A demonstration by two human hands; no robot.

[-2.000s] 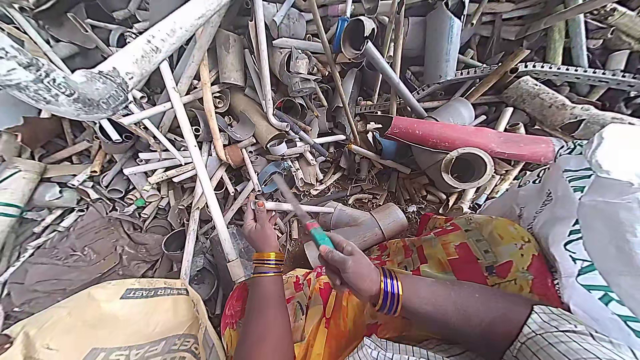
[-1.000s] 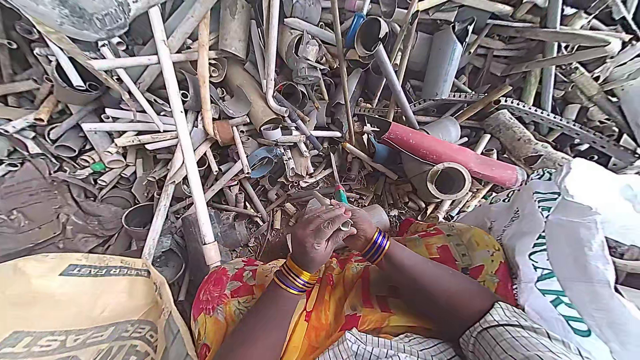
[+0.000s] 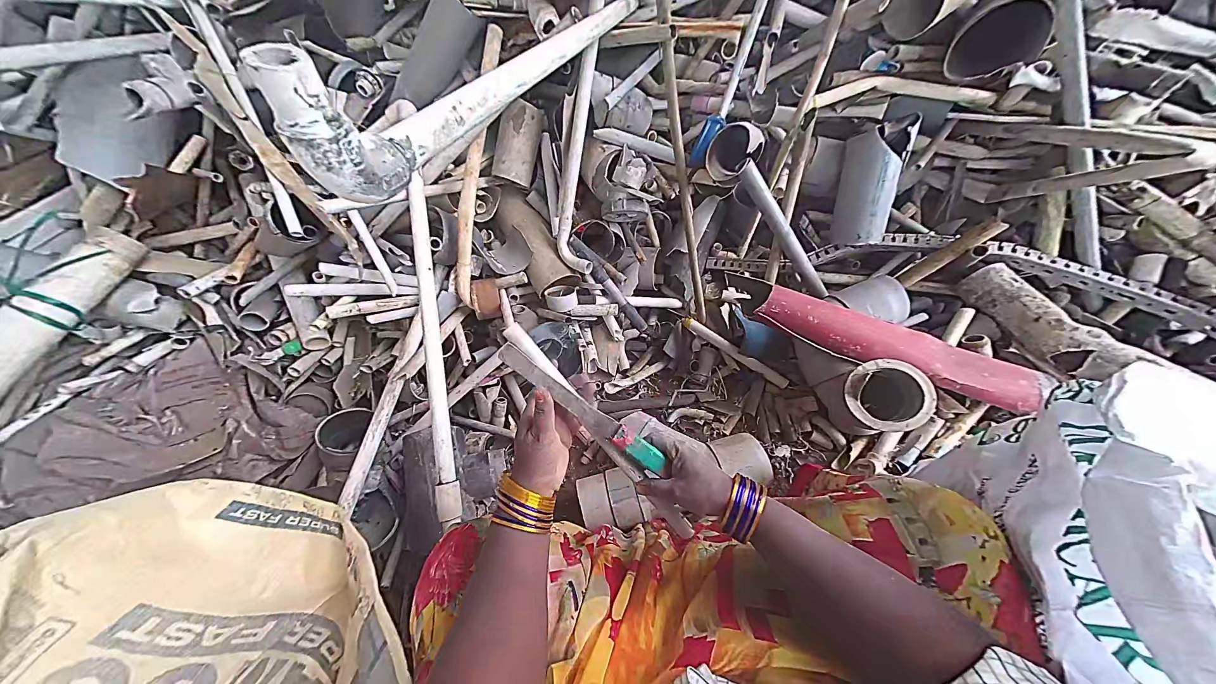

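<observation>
My right hand is closed around the green handle of a long flat blade, which points up and left in front of my lap. My left hand is at the blade's left side, its fingers around a pale strip of plastic pipe that lies along the blade. How far the strip runs behind the blade is hidden. Just beyond my lap, a short wide grey pipe piece lies beside my right hand.
Scrap pipes spread ahead, with a red half-pipe and a pipe elbow. A long white pipe stands left of my hands. A beige sack is at left, a white sack at right.
My hands, close together over my lap one second ago, are now farther apart, with the blade and the pale strip showing between them. The view has shifted.
</observation>
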